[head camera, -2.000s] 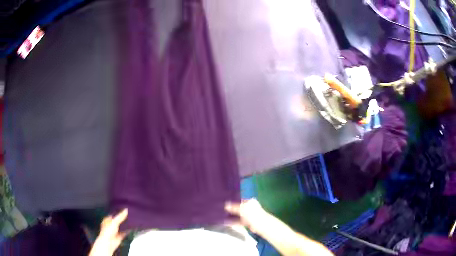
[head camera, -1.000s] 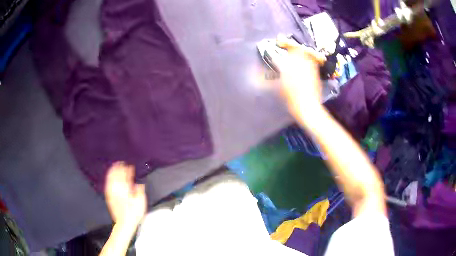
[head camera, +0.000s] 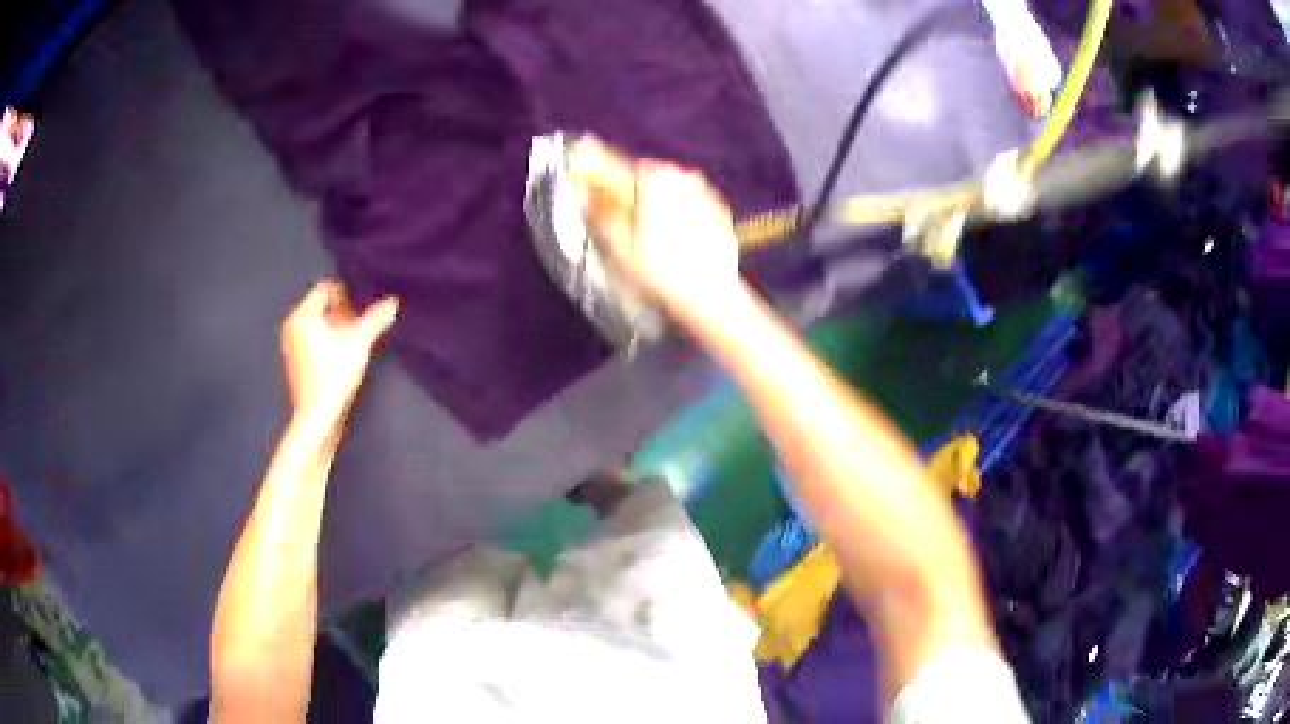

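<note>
Dark purple trousers (head camera: 439,212) lie slanted on the grey padded table (head camera: 156,325), with their near end toward me. My right hand (head camera: 658,234) is shut on the handle of the silver steam iron (head camera: 566,248). The iron is over the right part of the trousers near that end, blurred; I cannot tell if it touches the cloth. My left hand (head camera: 333,340) is at the left edge of the trousers, thumb and fingers apart; whether it pinches cloth is unclear.
A yellow hose (head camera: 1078,92) and black cord (head camera: 870,106) run to the iron from the upper right. Yellow cloth (head camera: 799,608) lies low at the right, near blue slats (head camera: 1026,382). Another person's hand (head camera: 1030,71) shows at the top right.
My right hand has brought the iron left from the table's right edge onto the trousers. My left hand has moved up to the cloth's edge. The trousers appear turned and shifted right in view.
</note>
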